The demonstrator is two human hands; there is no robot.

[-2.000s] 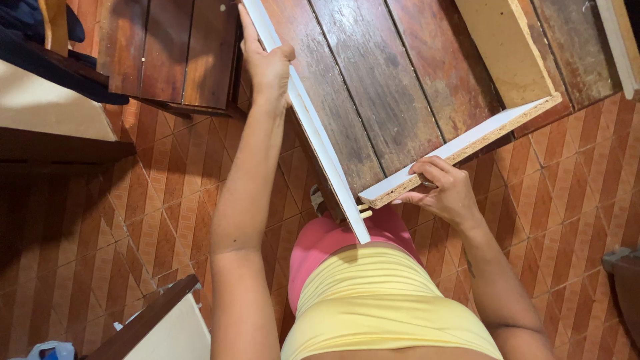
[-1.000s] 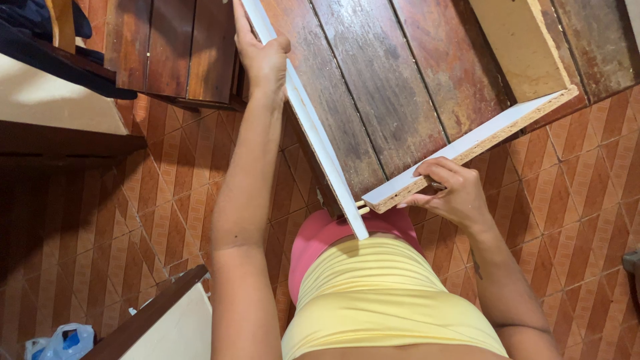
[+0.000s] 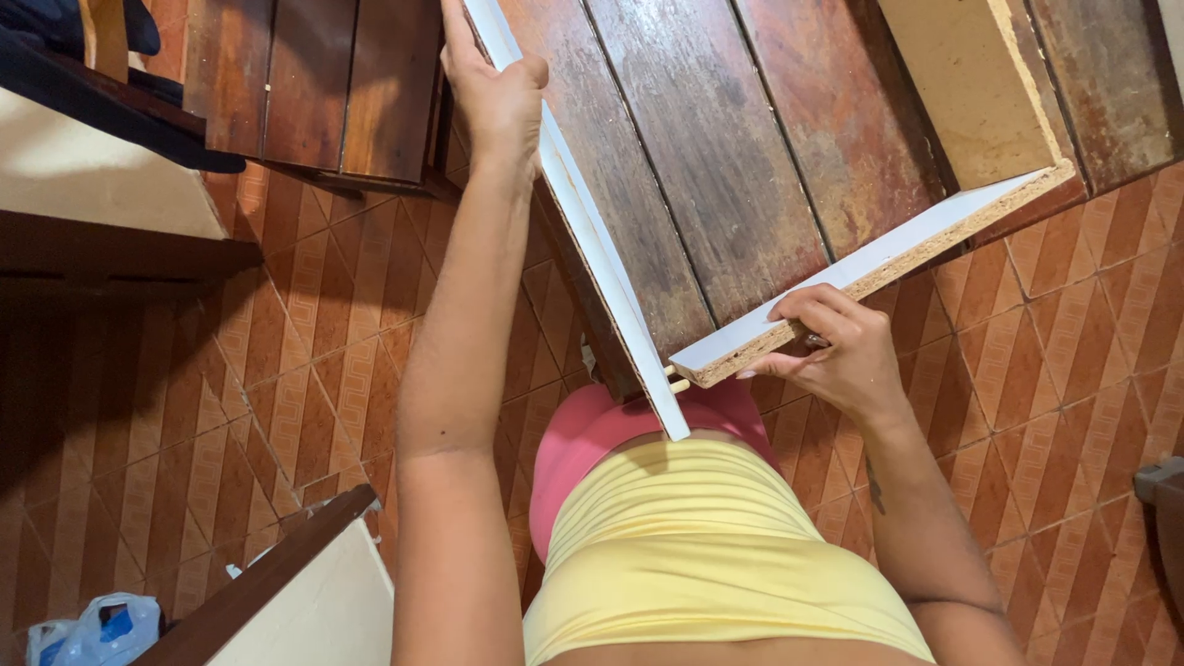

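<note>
My left hand [image 3: 499, 102] grips a long, narrow white-faced panel [image 3: 601, 250] near its upper part. That panel slants down toward my waist. With fingers on the white face and thumb at the raw edge, my right hand [image 3: 832, 351] holds a white-faced particleboard panel [image 3: 888, 240]. Two wooden dowels [image 3: 680, 385] bridge the small gap between this panel's near end and the long panel. At its far end the particleboard meets a brown board [image 3: 971, 83], forming a corner. How far the dowels go into either panel cannot be told.
The panels lie over a worn wooden slatted table [image 3: 703, 139]. A wooden slatted chair or bench [image 3: 310, 92] stands at upper left, beside dark cloth [image 3: 102, 102]. At lower left are a dark-edged pale panel [image 3: 305, 592] and a plastic bag [image 3: 111, 629] on the tiled floor [image 3: 314, 370].
The gap between the long panel and the particleboard's near end looks smaller than two seconds ago. Both hands keep their holds.
</note>
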